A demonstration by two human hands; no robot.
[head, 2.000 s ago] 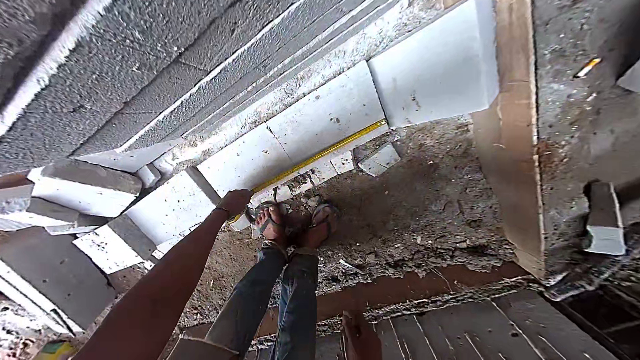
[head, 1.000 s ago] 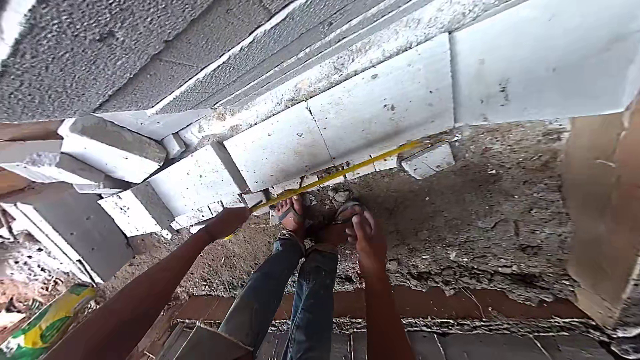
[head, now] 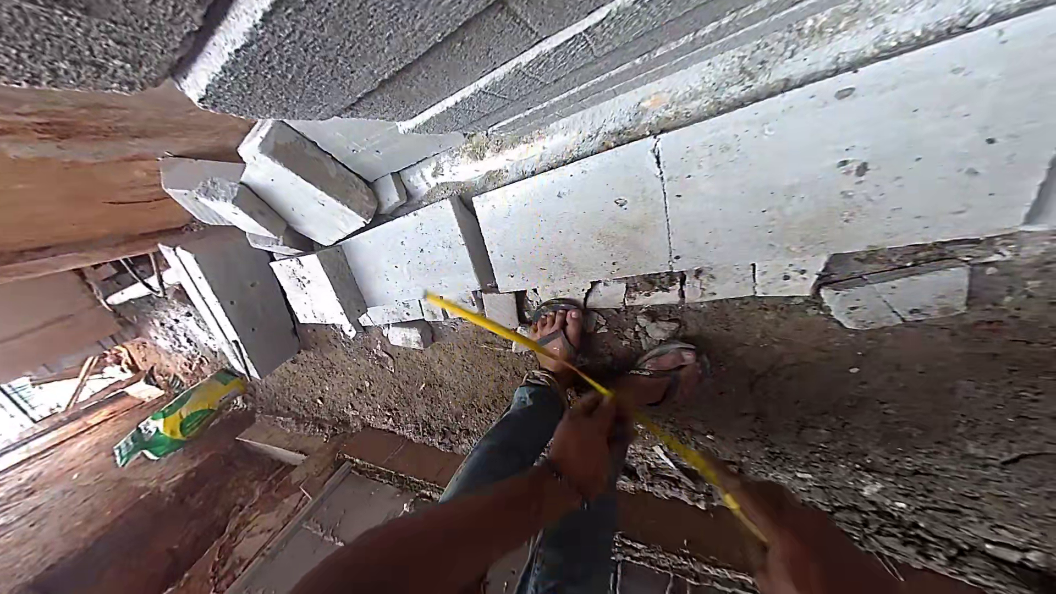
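Note:
A yellow measuring tape (head: 487, 326) runs slantwise across the view, its free end over the lower edge of the white block course (head: 577, 223). My left hand (head: 587, 441) grips the tape near its middle, above my jeans and sandalled feet. Low on the right, my right hand (head: 784, 528) is at the tape's other part, blurred; the tape's case is not visible, and how the fingers sit cannot be made out. Small block pieces (head: 730, 280) fill the gap under the course.
Loose white blocks (head: 305, 181) lie in a heap at the left, beside a leaning grey slab (head: 239, 297). A green and yellow bag (head: 181, 417) lies at the lower left. A rough grey block wall (head: 355, 58) rises along the top. A cut block (head: 899, 293) rests on the soil.
The tape lay along the lower edge of the blocks earlier; now it slants away from them. My left hand has moved off the blocks toward my legs. The view has shifted left.

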